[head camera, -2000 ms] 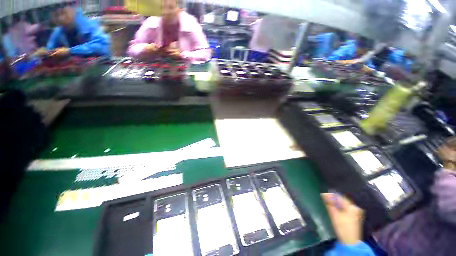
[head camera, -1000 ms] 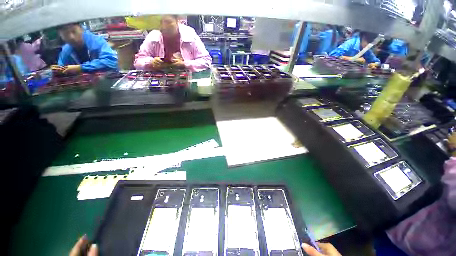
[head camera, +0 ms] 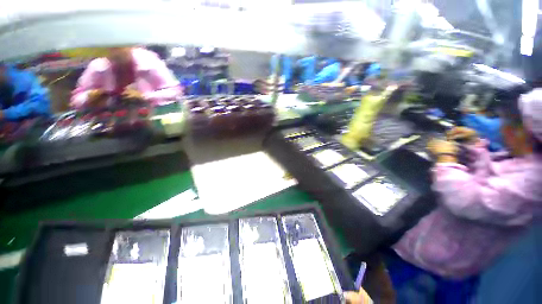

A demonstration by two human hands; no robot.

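A black phone tray point(head camera: 66, 267) fills the lower part of the blurred view. It holds several phone housings side by side, such as this one point(head camera: 204, 261), with dark top ends and pale lower areas. Its leftmost slot holds no housing and shows a small white mark. My right hand point(head camera: 358, 297) is at the tray's right edge, mostly cut off by the bottom edge, with a thin purplish stick point(head camera: 361, 274) upright in it. My left hand is not in view.
A white board point(head camera: 240, 181) lies beyond the tray. A stack of black trays with housings point(head camera: 380, 196) stands at right, a yellow roll-like object point(head camera: 364, 122) behind it. A person in pink point(head camera: 463, 214) is close at right. Blister trays point(head camera: 229, 119) stand beyond the board.
The view has turned right and blurred. The tray appears nearer and further left. My left hand, seen earlier at the tray's left corner, has left the picture; the sticker strips are mostly out of view.
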